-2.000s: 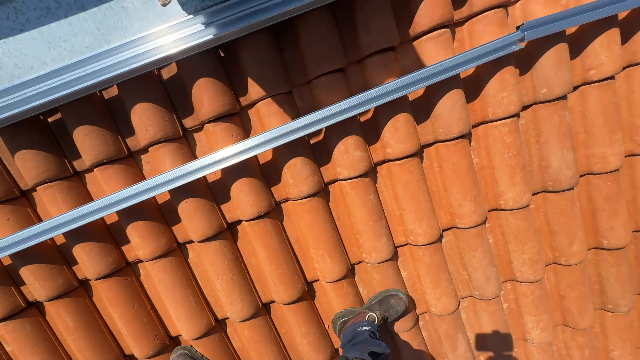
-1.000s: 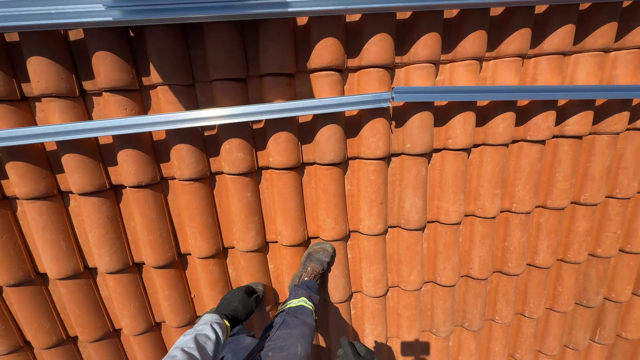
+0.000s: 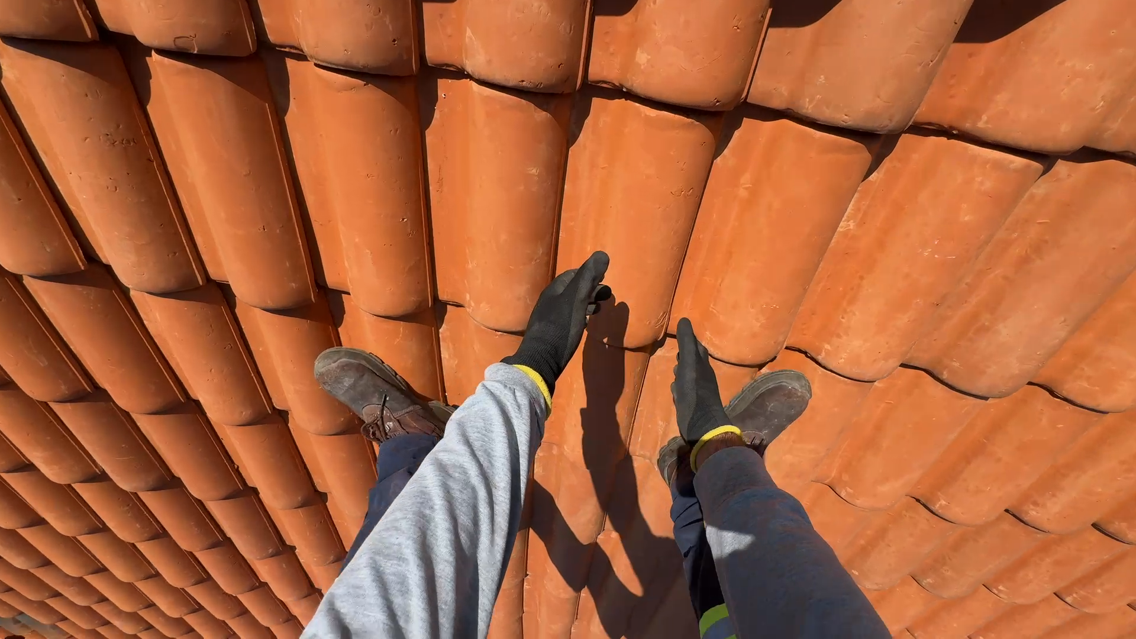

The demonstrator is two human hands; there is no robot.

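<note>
My left hand [image 3: 561, 318], in a black work glove with a yellow cuff edge, is held out near the middle of the view over the orange clay roof tiles [image 3: 635, 195]. Nothing shows in it. To its right is my right hand [image 3: 698, 382], gloved alike, its fingers extended and seen edge-on, also without any object. A gap lies between the two hands, with their shadow on the tiles below. Neither hand is plainly touching the roof.
My left boot [image 3: 377, 390] stands on the tiles left of the hands. The right boot [image 3: 772, 401] is partly behind my right hand. Rows of overlapping curved tiles with raised lower edges surround both feet.
Both gloved hands have come up into the middle of the view, from the lower edge a second ago. The view has shifted, and the metal rails seen earlier are out of it.
</note>
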